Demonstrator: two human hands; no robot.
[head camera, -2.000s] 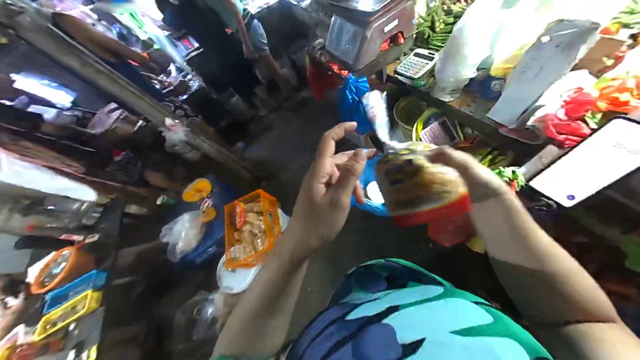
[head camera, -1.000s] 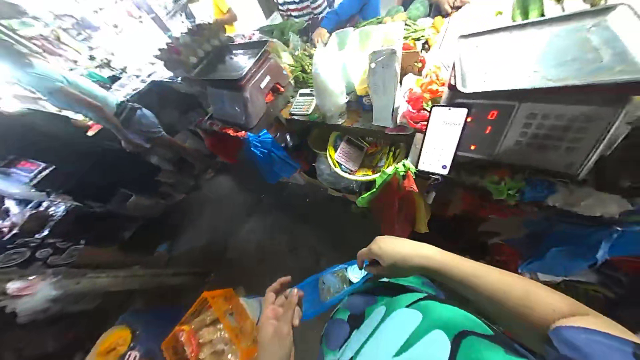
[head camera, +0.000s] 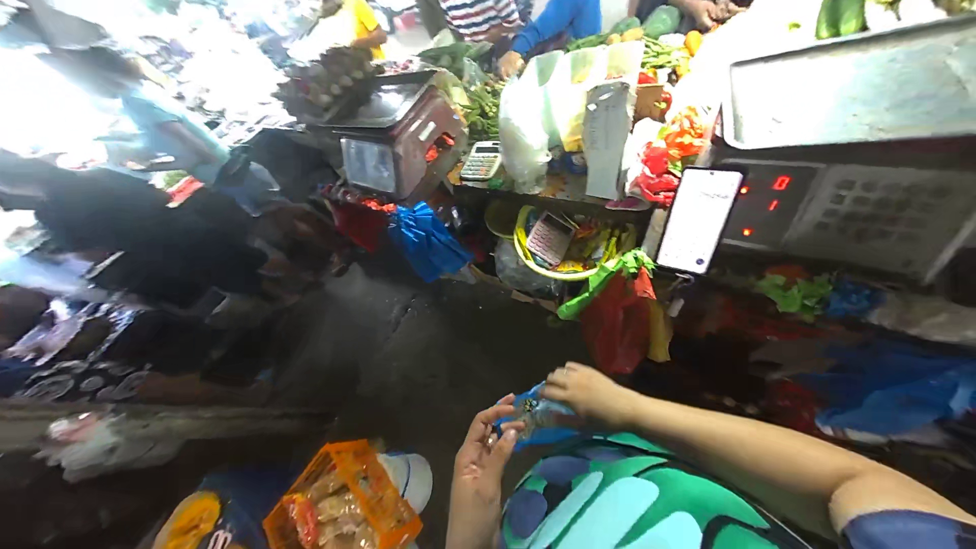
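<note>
A small blue bag or pouch (head camera: 545, 435) lies between my hands, close against my green patterned top. My right hand (head camera: 585, 393) pinches its upper edge. At its left side is my left hand (head camera: 484, 450), fingers curved with the thumb up; whether it grips the bag is unclear. Something pale and see-through with a dark detail shows on the bag. Left of my left hand stands an orange plastic basket (head camera: 343, 503) with wrapped packets. Ahead, a yellow-rimmed basket (head camera: 526, 255) holds a pink calculator (head camera: 550, 239) and packets.
A weighing scale (head camera: 846, 221) with a metal tray (head camera: 846, 91) stands at right, a phone (head camera: 699, 221) against it. Another scale (head camera: 404, 137), a white calculator (head camera: 481, 161) and vegetables line the stall. Red bags (head camera: 616, 324) and a blue bag (head camera: 428, 242) hang below. People stand beyond.
The food-filled container with a red base, between my hands two seconds ago, is no longer seen there. Since one second ago, my left hand has come up to the blue bag. The view has swung.
</note>
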